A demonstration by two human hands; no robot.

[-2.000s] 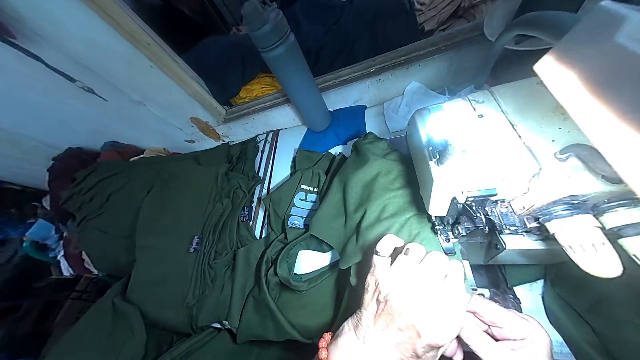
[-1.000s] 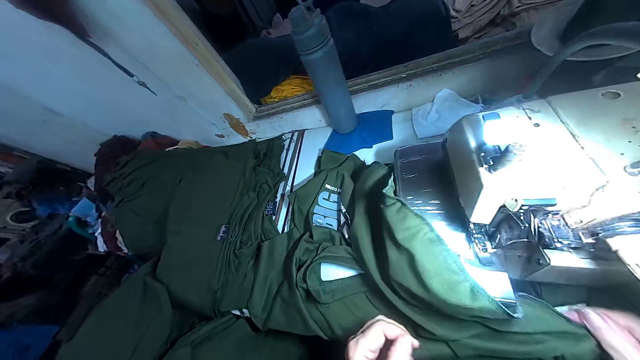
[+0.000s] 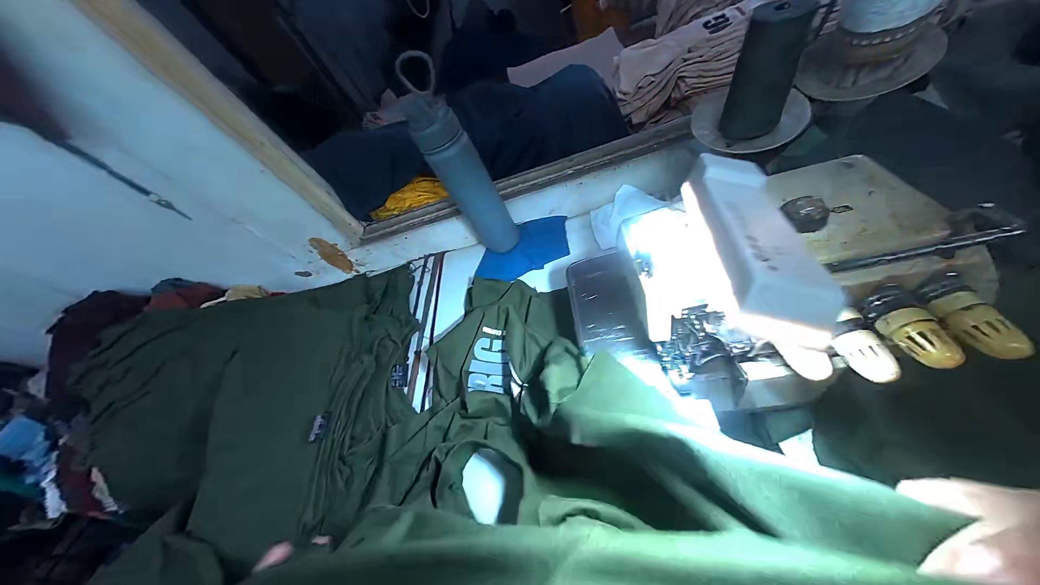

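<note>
A dark green printed knit garment (image 3: 699, 479) stretches across the foreground, blurred along its near edge. My right hand (image 3: 979, 528) grips its edge at the lower right. Of my left hand (image 3: 280, 556), only fingertips show at the lower left, behind the raised cloth, so its hold is hidden. An overlock sewing machine (image 3: 756, 244) stands to the right under a bright lamp, its needle and presser area (image 3: 691, 345) just beyond the cloth. The cloth's neck or sleeve opening (image 3: 485, 486) shows near the middle.
A pile of green garments (image 3: 268, 398) covers the left side. Behind are a grey-blue bottle (image 3: 467, 179), a blue cloth (image 3: 528, 248) and a window ledge (image 3: 585, 166). Yellow thread tensioners (image 3: 926, 335) line the machine's front. A dark thread cone (image 3: 760, 73) stands at the back right.
Both hands were together by the machine two seconds ago; now they are far apart, with the green cloth raised and spread between them. The view has shifted.
</note>
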